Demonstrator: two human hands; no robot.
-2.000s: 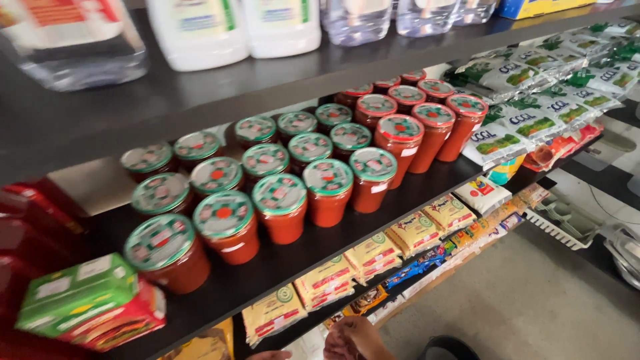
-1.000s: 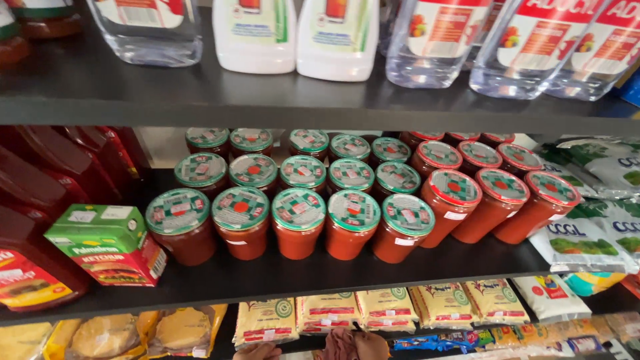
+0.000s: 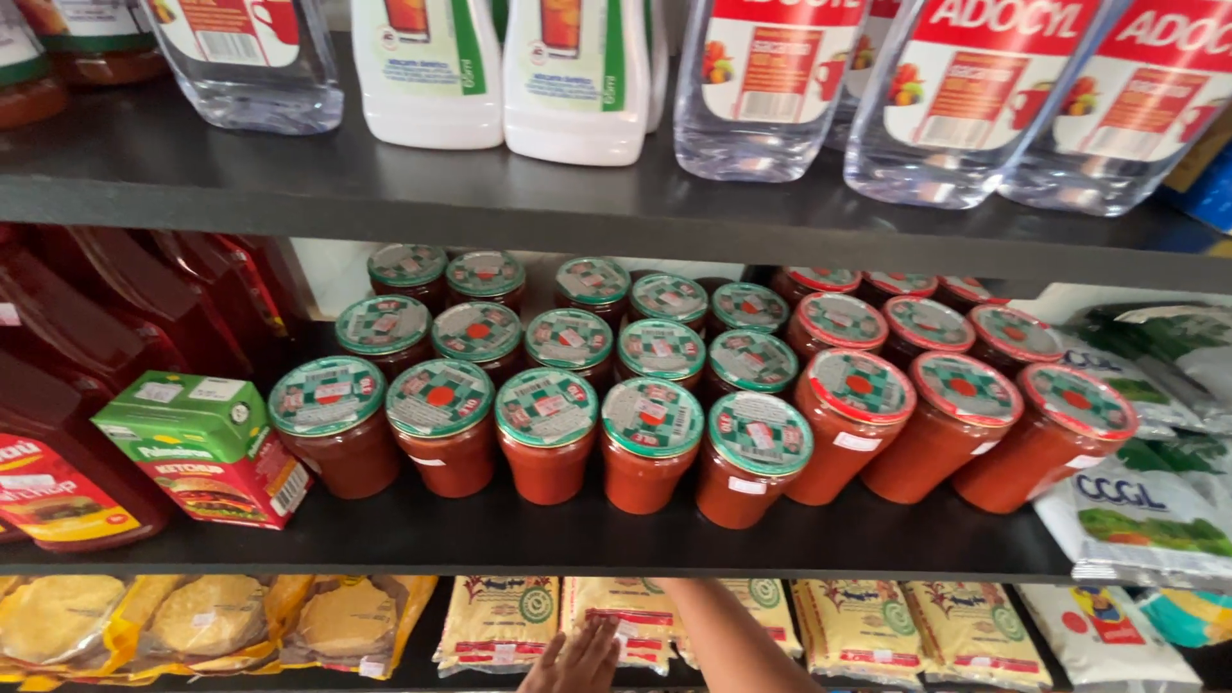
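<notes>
My left hand (image 3: 575, 659) is at the bottom edge, its fingers stretched over the lower front of a pale yellow packet with a red band (image 3: 616, 602) on the lower shelf. To its right, my right forearm reaches in among the same packets; that hand is hidden beneath the edge of the middle shelf (image 3: 539, 544). Above stand rows of glass jars of red sauce, some with green checked lids (image 3: 546, 407), others, further right, with red-rimmed lids (image 3: 965, 390).
A ketchup carton (image 3: 207, 448) and large red sauce bottles (image 3: 72, 423) stand left of the jars. Silver bags (image 3: 1136, 500) lie at right. Overhead, the upper shelf edge (image 3: 577, 217) carries sweetener bottles (image 3: 760, 87). Yellow-edged packs of round discs (image 3: 207, 616) stand lower left.
The view has swung and come closer to the shelves. My right arm now reaches in among the yellow packets; one second ago both hands showed low at the bottom edge.
</notes>
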